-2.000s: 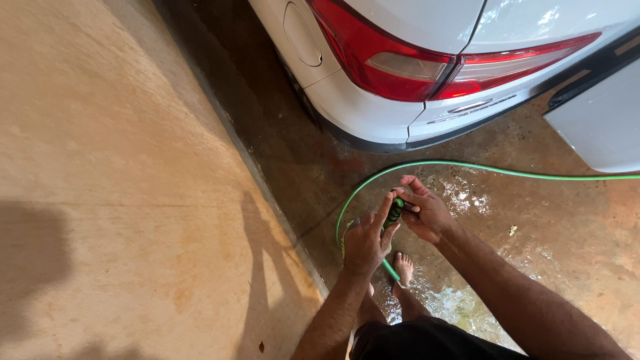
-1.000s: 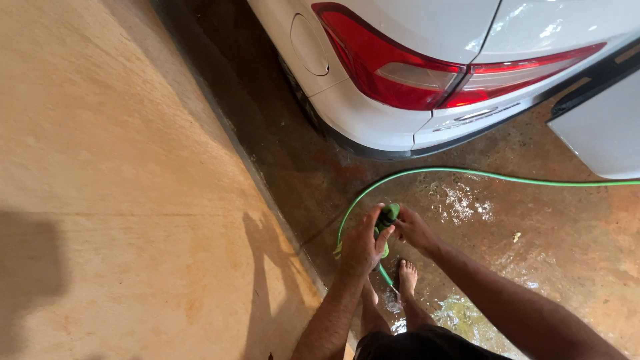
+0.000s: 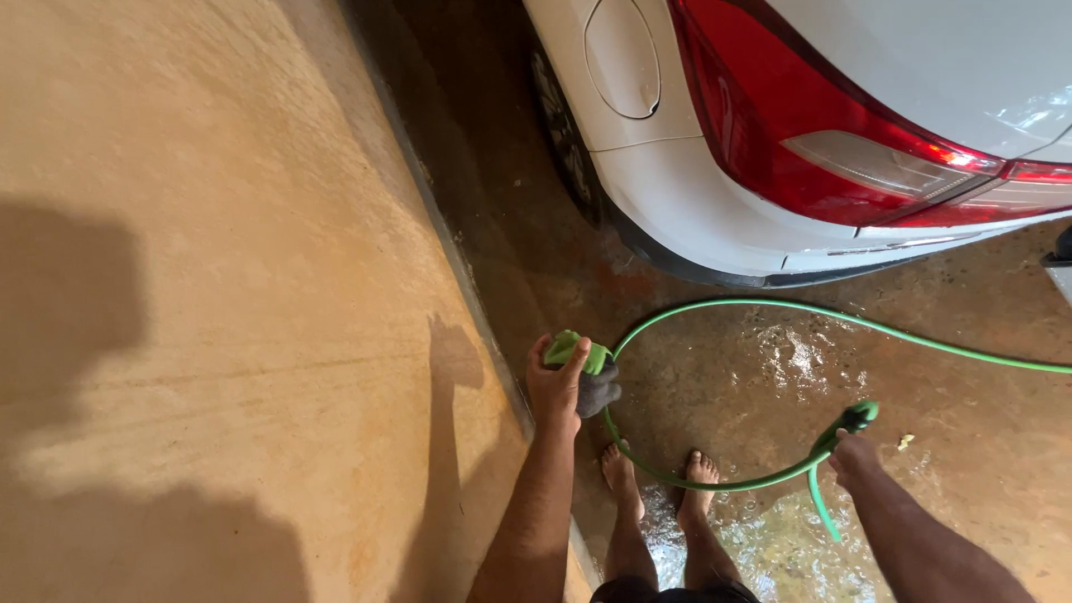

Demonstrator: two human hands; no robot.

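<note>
In my left hand (image 3: 557, 385), raised near the foot of the wall, is a bundle of green and dark grey cloth (image 3: 596, 381), gripped between thumb and fingers. Off to the right, my right hand (image 3: 852, 456) is closed around a green garden hose (image 3: 745, 484) just below its green and black spray nozzle (image 3: 858, 414). The hose loops from there past my bare feet and up around toward the right edge. A short loose-looking green length hangs beneath the right hand; where it leads cannot be told.
A white car's rear corner (image 3: 670, 184) with a red tail light (image 3: 804, 126) fills the upper right, its wheel (image 3: 561, 126) beside the wall. A tan wall (image 3: 251, 276) takes up the left. The brown floor (image 3: 963, 427) is wet, with shiny puddles around my feet.
My hands, together at the nozzle before, are now apart: the right has moved right with the nozzle, the left holds the cloth bundle. The view has shifted closer to the car.
</note>
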